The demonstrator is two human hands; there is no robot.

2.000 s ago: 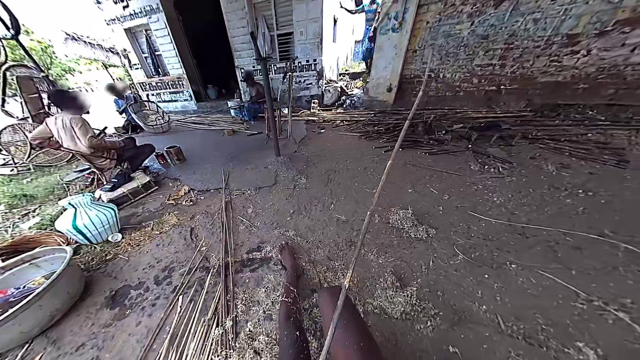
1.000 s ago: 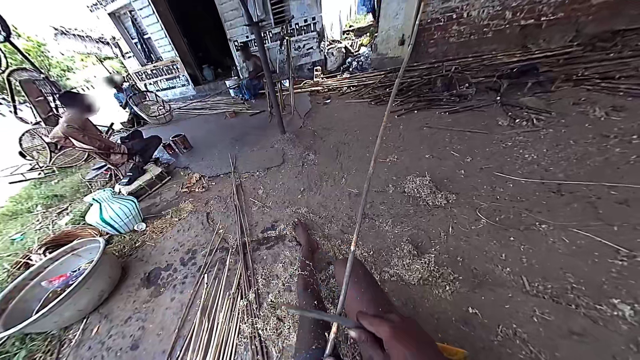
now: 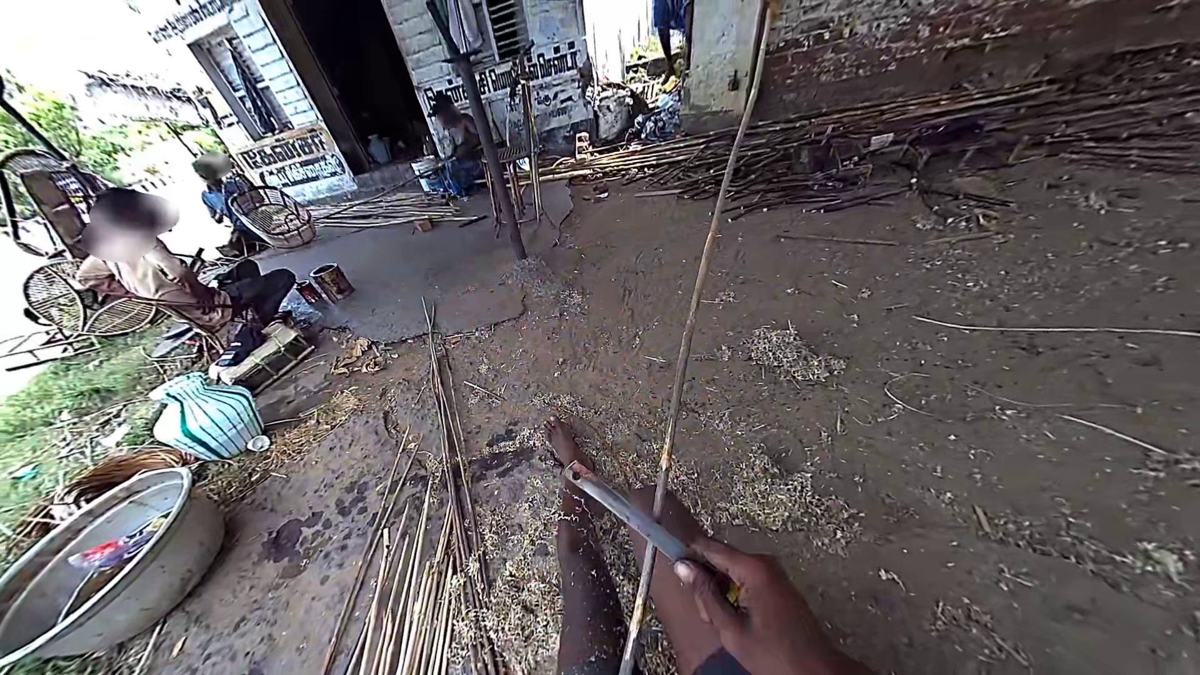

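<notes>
My right hand (image 3: 764,609) is closed around a flat metal blade (image 3: 628,511) at the lower middle, thumb along its near end. The blade lies across a long thin cane pole (image 3: 694,319), which runs from the bottom edge up between my legs to the top of the view. Whether the blade touches the pole cannot be told. Pale shavings are strewn about my bare foot (image 3: 565,441) and legs. Left of them lies a bundle of thin canes (image 3: 422,581) on the ground. My left hand is out of view.
At left stand a large metal basin (image 3: 178,553), a striped bag (image 3: 208,417) and tins (image 3: 331,281). A person (image 3: 155,272) sits beyond them near wicker frames; others sit farther back. A metal post (image 3: 492,150) rises mid-view. Piled canes (image 3: 806,155) line the brick wall.
Two seconds ago no hand or blade showed. My right hand has come in from the lower right with the blade, which now reaches across the pole. The view has turned somewhat.
</notes>
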